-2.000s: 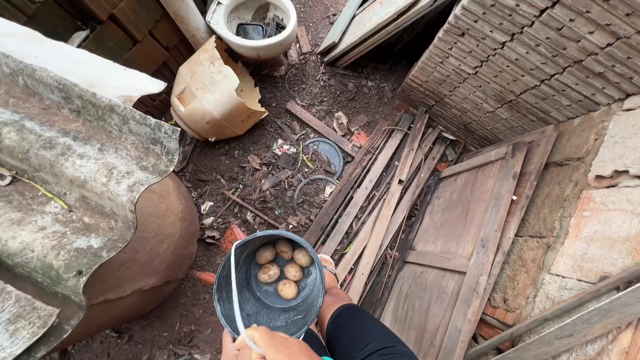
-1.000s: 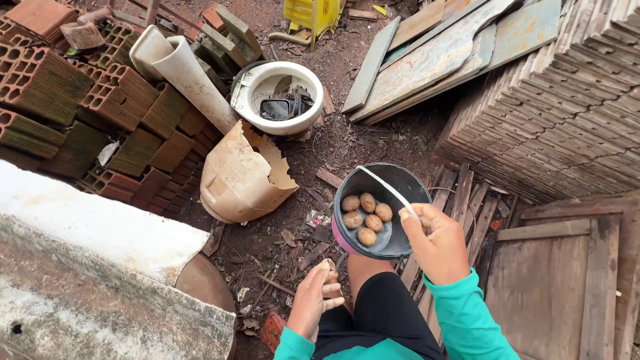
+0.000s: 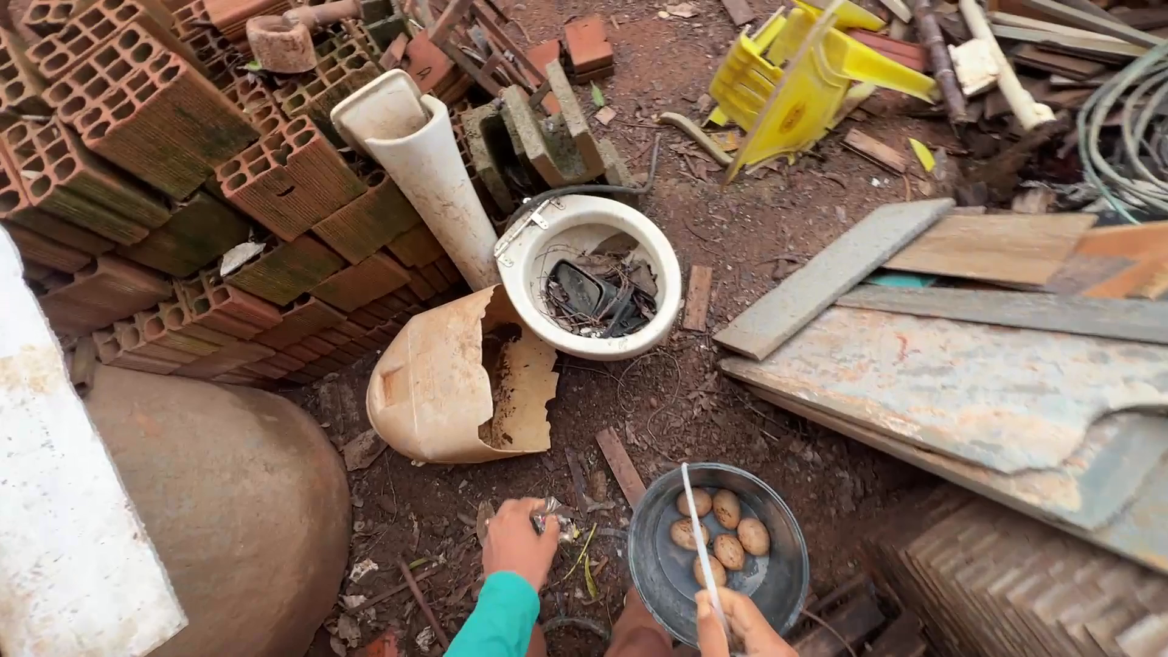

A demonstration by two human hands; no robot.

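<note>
A dark bucket (image 3: pixel 783 584) with several brown-speckled eggs (image 3: pixel 728 551) in its bottom hangs at the lower middle right. Its thin white handle (image 3: pixel 695 520) is gripped by my right hand (image 3: pixel 744 630) at the bottom edge of the view. To the left of the bucket, my left hand (image 3: pixel 522 545) hangs over the littered soil, its back toward the camera. Its fingertips lie beside some crumpled shiny litter (image 3: pixel 561 522); whether they hold any of it I cannot tell.
A broken tan plastic container (image 3: pixel 438 383) lies beside a white toilet bowl (image 3: pixel 671 292) filled with debris. Hollow clay bricks (image 3: pixel 155 119) are stacked at upper left, above a large rounded clay-coloured vessel (image 3: pixel 219 493). Weathered boards (image 3: pixel 967 374) and stacked tiles (image 3: pixel 1013 584) border the right side. A yellow plastic chair (image 3: pixel 789 87) lies farther back.
The view has shifted a lot toward the yard ahead. My left hand, out of sight two seconds ago, now reaches forward beside the bucket. My right hand keeps the handle.
</note>
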